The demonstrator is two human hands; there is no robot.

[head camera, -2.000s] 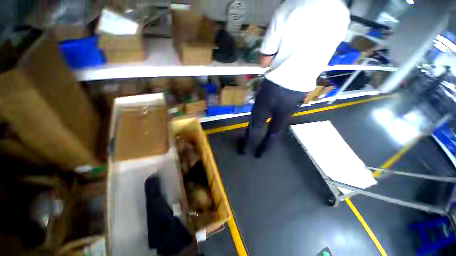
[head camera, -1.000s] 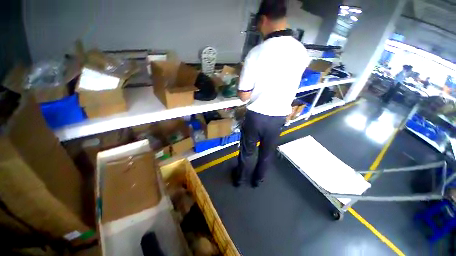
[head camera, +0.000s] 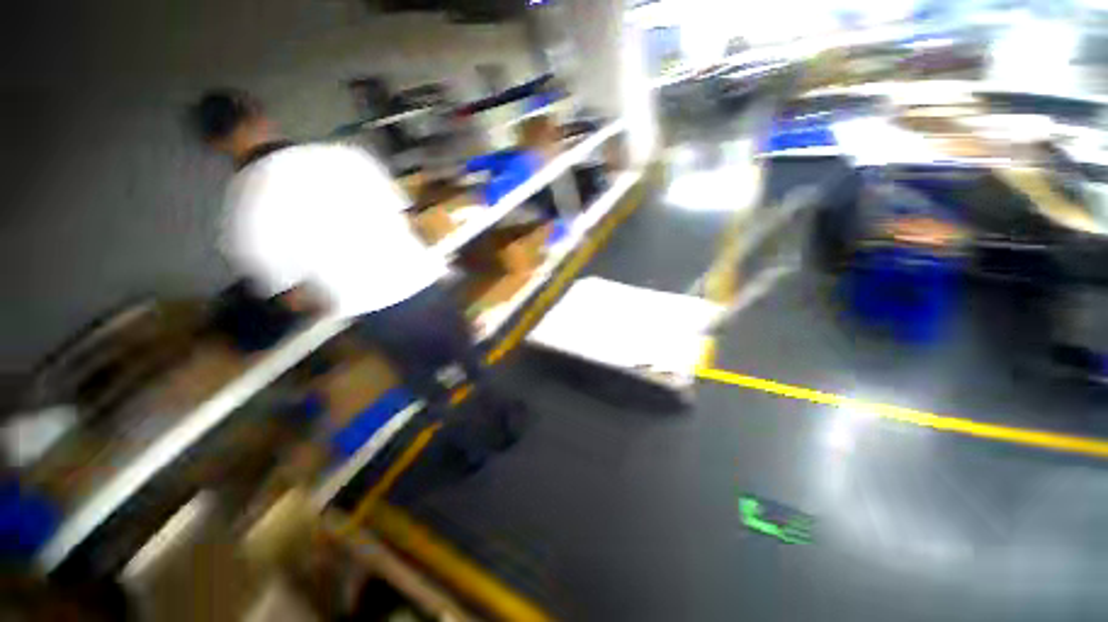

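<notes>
Neither of my hands is in the picture. The view is blurred by motion. Nearest in front of me at the lower left are the blurred edges of an open carton (head camera: 407, 581) and pale box shapes beside it. A platform trolley (head camera: 626, 326) with a flat white deck stands on the grey floor near the centre, its metal handle on the right side.
A person in a white top (head camera: 328, 225) stands at the white shelving (head camera: 194, 437) on the left, which holds cartons and blue bins. Yellow lines (head camera: 899, 416) cross the floor. A green floor mark (head camera: 775, 519) lies ahead. A blue bin (head camera: 902, 286) stands by tables at the right.
My view has swung to the right. The person, shelving and trolley now show further left, the near cartons have mostly left the picture, and more floor and tables show on the right.
</notes>
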